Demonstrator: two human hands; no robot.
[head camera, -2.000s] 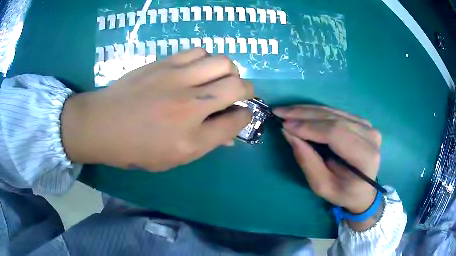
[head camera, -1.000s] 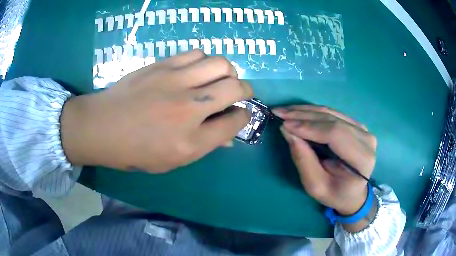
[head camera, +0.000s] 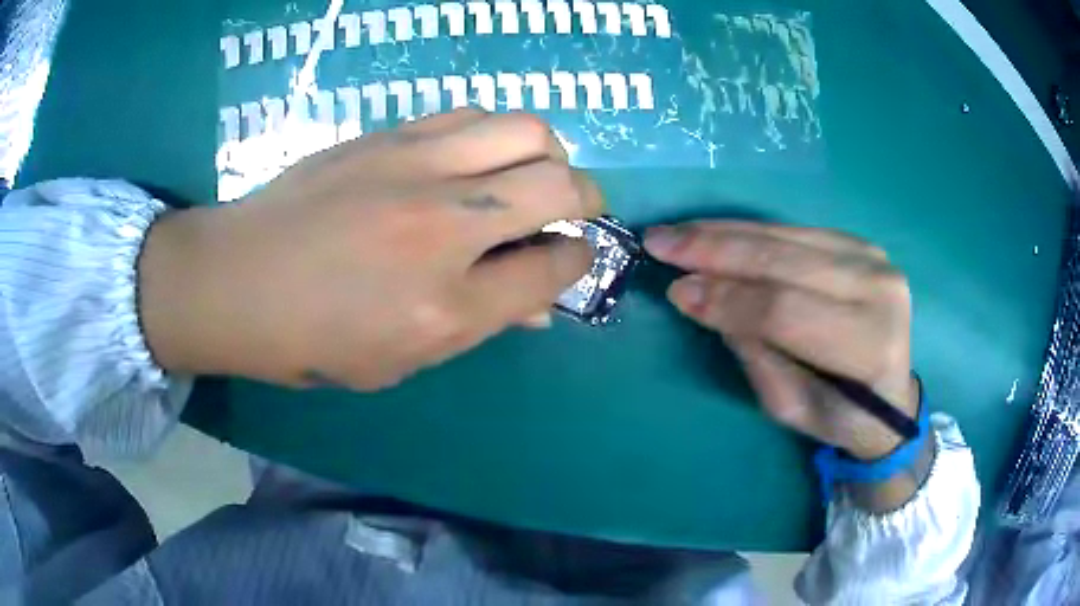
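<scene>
An open watch body (head camera: 606, 270), dark-edged with silver and white parts inside, lies on the green mat (head camera: 497, 462). My left hand (head camera: 379, 255) grips its left side with fingers and thumb and hides that part. My right hand (head camera: 794, 314) holds slim black tweezers (head camera: 865, 405) like a pen. Their tip is at or close to the body's upper right edge, partly hidden by my fingers; whether it touches is unclear. A clear release liner (head camera: 758, 148) lies behind my hands, with two rows of small white adhesive pieces (head camera: 509, 92).
The liner's right end shows only cut outlines and glare. A blue wrist strap (head camera: 876, 466) is on my right wrist. Shiny clear plastic (head camera: 1042, 414) is at the right edge, more at the upper left (head camera: 21, 83). A white line (head camera: 1007, 77) curves at the upper right. Small white specks dot the mat.
My right hand has shifted slightly right, its index finger straighter and the gap to the thumb changed. The watch body, liner and mat sit slightly higher in the picture. My left hand keeps its grip.
</scene>
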